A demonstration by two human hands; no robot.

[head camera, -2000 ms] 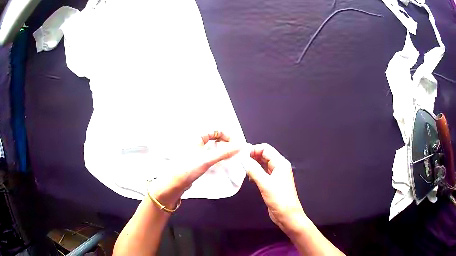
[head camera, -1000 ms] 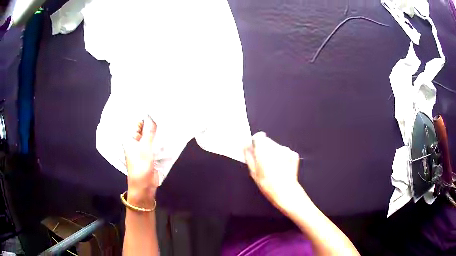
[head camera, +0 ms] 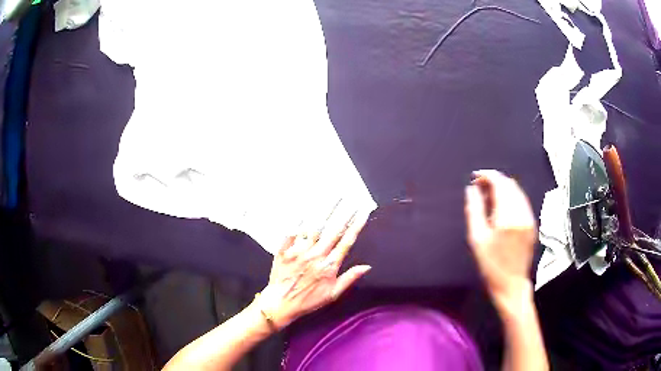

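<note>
A bright, overexposed white garment [head camera: 232,109] lies spread on the dark purple ironing cloth, its lower right corner near the middle. My left hand [head camera: 308,268] lies flat on that lower corner, fingers spread slightly, thumb apart. My right hand [head camera: 500,217] is above the cloth to the right of the garment, fingers curled; whether it holds anything is not clear. The steam iron [head camera: 588,203] stands at the right with its grey soleplate cover showing and a brown handle beside it.
White fabric strips [head camera: 556,109] lie beside and under the iron at the right. A thin cord-like line [head camera: 464,27] shows on the purple cloth [head camera: 427,130]. Purple cloth [head camera: 391,344] shows at the bottom middle. A grey bar [head camera: 76,337] is at the lower left.
My left hand has gone from the garment's lower left part to its lower right corner and flattened. My right hand has let go of the garment's edge and moved right, towards the iron.
</note>
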